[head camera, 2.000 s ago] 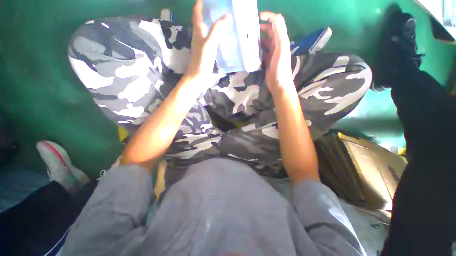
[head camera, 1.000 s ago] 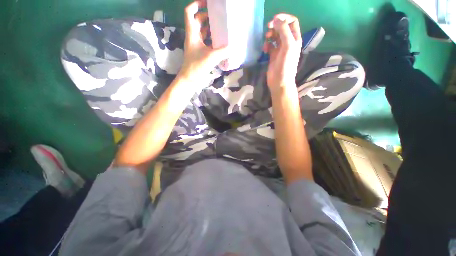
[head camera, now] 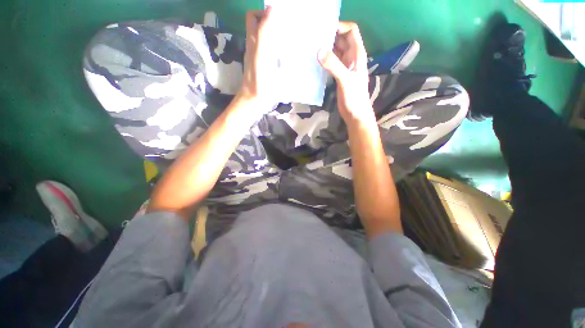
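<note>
A plain white box point(head camera: 298, 54), overexposed, is held above my lap at the top centre, its far end cut off by the picture's edge. My left hand point(head camera: 260, 64) grips its left side, with the fingers partly hidden behind it. My right hand point(head camera: 346, 57) is at its right side, the thumb on the near face and the fingers curled by the edge. No print can be made out on the box.
My crossed legs in camouflage trousers point(head camera: 147, 83) lie below the box on the green floor point(head camera: 38, 83). Flattened brown cartons point(head camera: 471, 214) are at the right. Another person's dark leg point(head camera: 539, 192) stretches along the right. A white board point(head camera: 564, 22) shows top right, and a pale shoe point(head camera: 67, 211) left.
The box has turned so a broad face shows. My right hand, apart from the box one second ago, has moved in and now holds its right side.
</note>
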